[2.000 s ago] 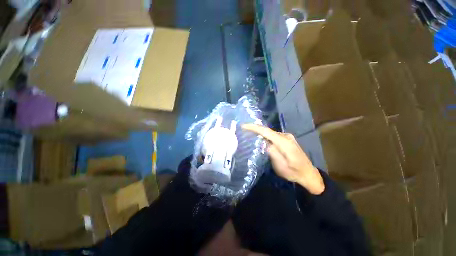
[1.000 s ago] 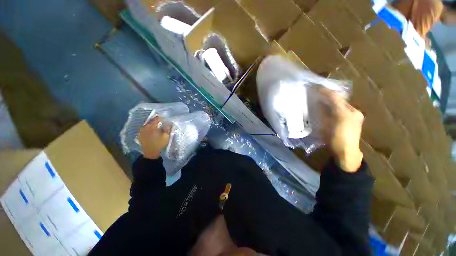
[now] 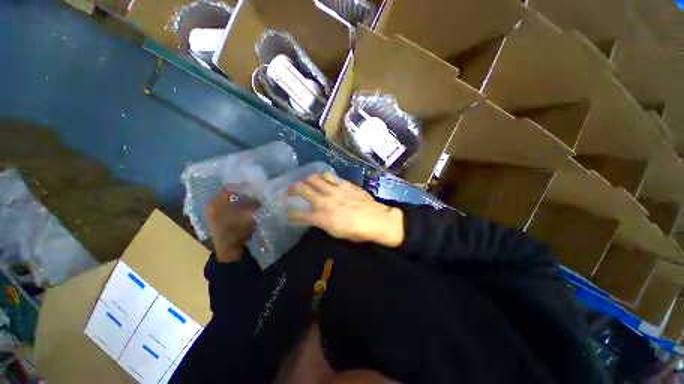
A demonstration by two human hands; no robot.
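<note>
My left hand (image 3: 232,217) holds cloudy air column bags (image 3: 240,169) in front of my body, over the blue floor. My right hand (image 3: 341,210) lies on the right part of these bags, fingers on the film. What is inside the bags cannot be told. A bagged white security camera (image 3: 379,139) stands in the nearest inner carton (image 3: 465,101). Two more bagged white units, one with its body showing (image 3: 294,84) and one farther left (image 3: 204,41), sit in neighbouring cartons.
Rows of open inner cartons with raised flaps (image 3: 585,127) cover the bench to the right. The green bench edge (image 3: 195,71) runs diagonally. A large master carton (image 3: 161,247) with a printed label sheet (image 3: 142,319) stands at lower left. Cloudy bags (image 3: 37,232) lie at far left.
My right hand has let go of a bagged unit, which now sits in a carton, and has moved left onto the bags at my left hand. The view has shifted.
</note>
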